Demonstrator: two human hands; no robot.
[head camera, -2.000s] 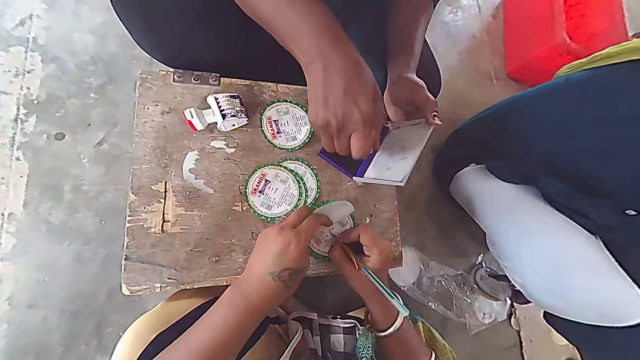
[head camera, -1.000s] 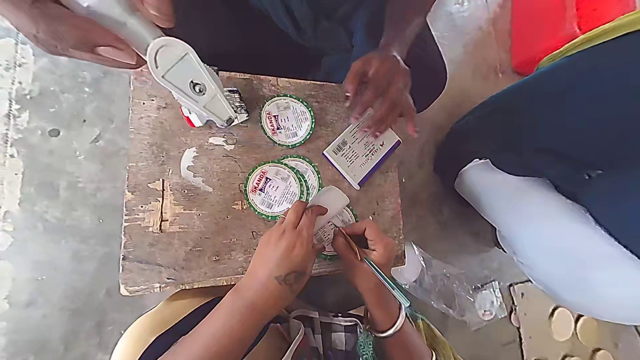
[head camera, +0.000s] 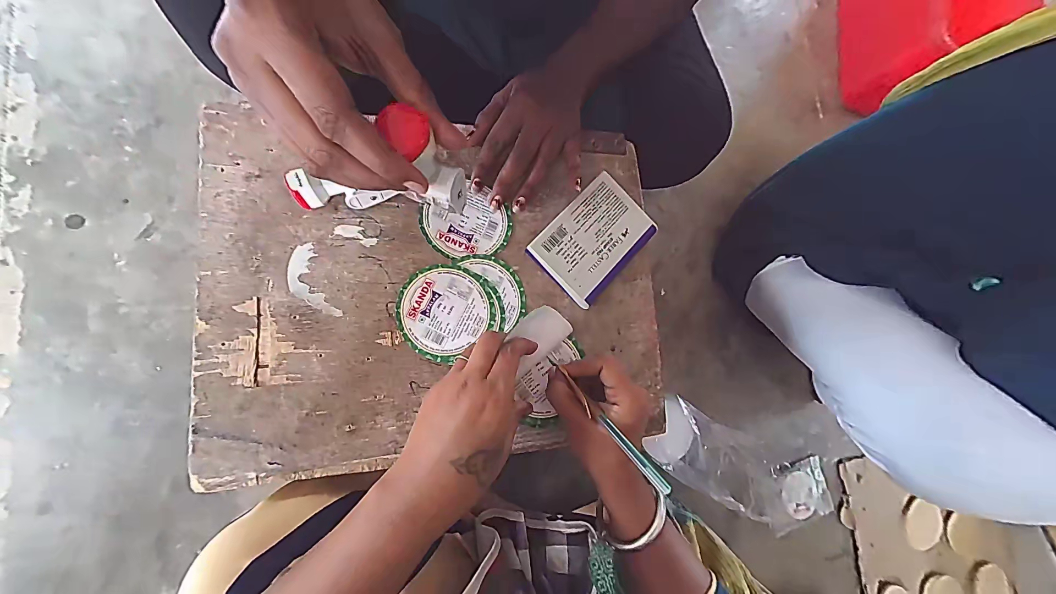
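My left hand (head camera: 483, 388) pinches a curled white piece of paper or film (head camera: 543, 330) over a round green-edged printed label (head camera: 540, 379) at the front of the wooden board. In my right hand (head camera: 601, 400) is a thin stick-like tool with a teal end (head camera: 635, 454), its narrow brown part pointing at that label. Two similar round labels (head camera: 445, 312) overlap just left of the curled piece. Another round label (head camera: 466, 227) lies farther back, partly covered by a co-worker's hands. One of those hands holds a small white item with a red round top (head camera: 404, 132) against or just above it.
The scuffed wooden board (head camera: 247, 437) also bears a white hand stamp with a red end (head camera: 309, 188) and a flat purple-edged ink pad box (head camera: 592, 239). Right of the board lie a clear plastic bag (head camera: 734, 470) and a tray of round pieces (head camera: 924, 524). Another person's knee (head camera: 866, 346) is at right.
The co-worker's hands have come together over the back label. The purple-edged box, open two seconds ago, is closed. The large stamp held one second ago is out of that raised position. My hands have barely moved.
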